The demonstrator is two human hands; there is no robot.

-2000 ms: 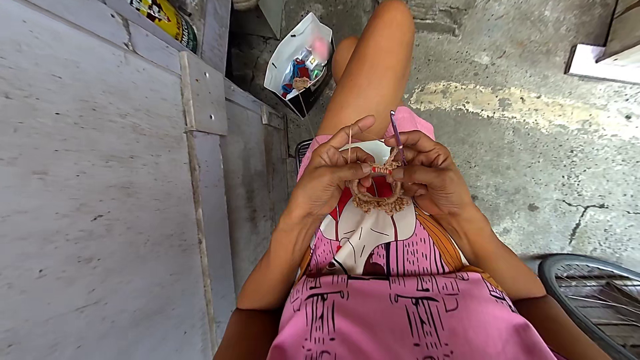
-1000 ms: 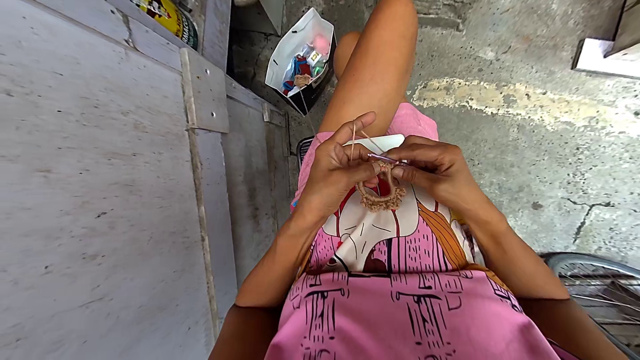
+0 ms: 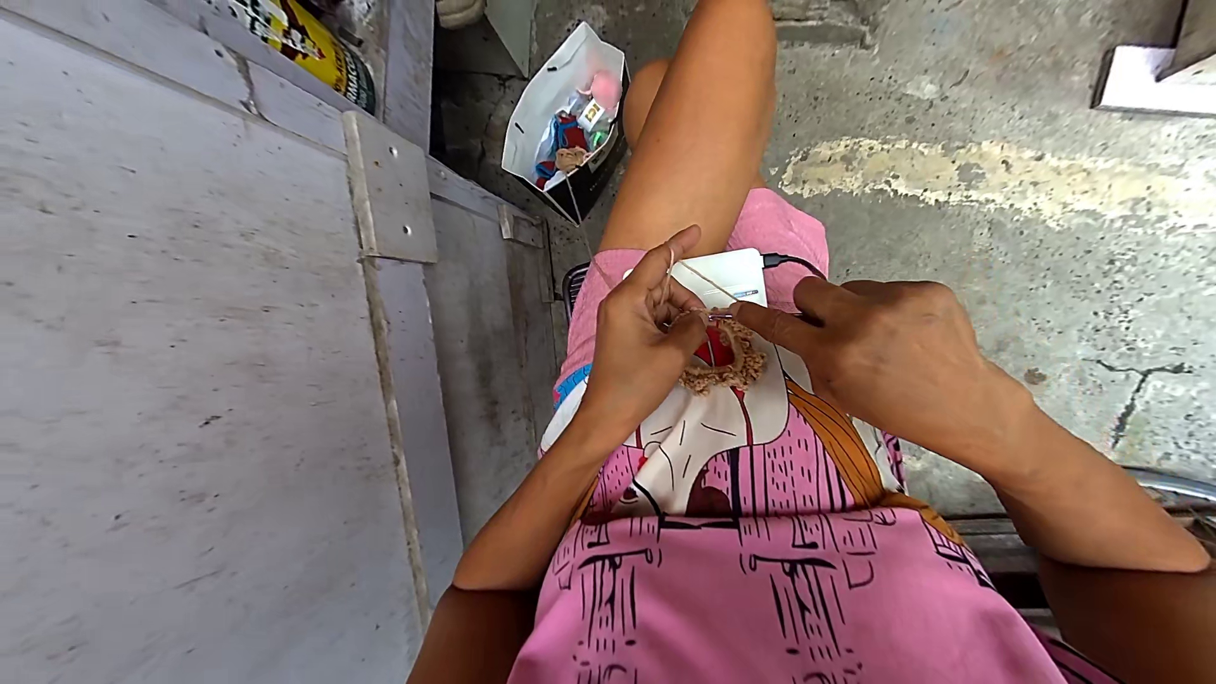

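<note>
A ring of tan crochet work (image 3: pixel 730 370) hangs over my lap, its upper edge pinched between the thumb and fingers of my left hand (image 3: pixel 649 328). Tan yarn (image 3: pixel 708 280) loops round my raised left index finger and slants down to the work. My right hand (image 3: pixel 883 351) grips a crochet hook (image 3: pixel 730 315), whose thin shaft lies level at the ring's top edge; most of its handle is hidden under my fingers. Behind the hands, a white power bank or similar device (image 3: pixel 727 271) with a black cable (image 3: pixel 793 260) rests on my lap.
An open paper bag (image 3: pixel 532 123) on the concrete floor (image 3: pixel 959 285) beyond my leg holds yarn and small items. A pale wooden panel (image 3: pixel 190 380) stands at the left, with a yellow container (image 3: pixel 318 47) at its top. Part of a wheel (image 3: pixel 1168 483) shows at lower right.
The hook, upright two seconds ago, now lies flat at the ring's edge. My right hand has turned, its back now facing up, and sits farther right of the work than one second ago.
</note>
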